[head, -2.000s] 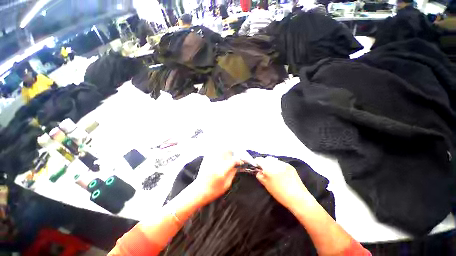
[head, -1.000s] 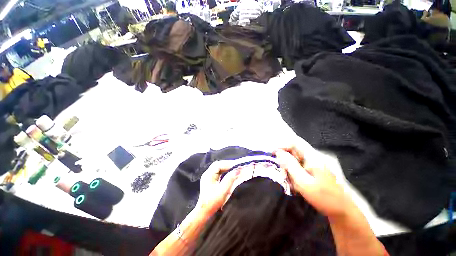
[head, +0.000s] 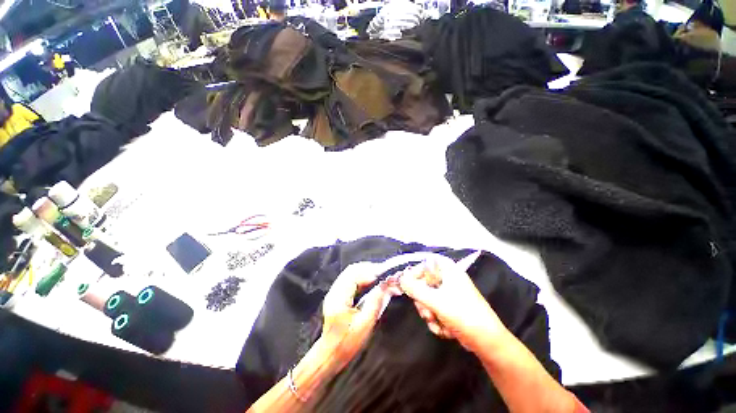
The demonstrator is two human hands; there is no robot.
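Note:
A black garment (head: pixel 282 323) with smooth, slightly shiny cloth lies over the front table edge and my lap. A white piece (head: pixel 470 260), likely a shoulder pad, shows along its curved top edge, mostly hidden by my hands. My left hand (head: pixel 353 305) pinches the edge of the garment and white piece from the left. My right hand (head: pixel 448 300) is at the same edge, fingers curled and fingertips meeting my left fingertips. A needle or thread is too small to tell.
Scissors with red handles (head: pixel 252 226), a dark phone (head: pixel 188 252), small fasteners (head: pixel 224 294) and black thread cones (head: pixel 153 316) lie left. A dark textured coat pile (head: pixel 597 202) is at right. Brown-black garments (head: pixel 323 89) lie behind.
My right hand has moved from the right side of the curved edge to its middle, beside my left fingertips. The white piece, spread open a second ago, is now mostly covered.

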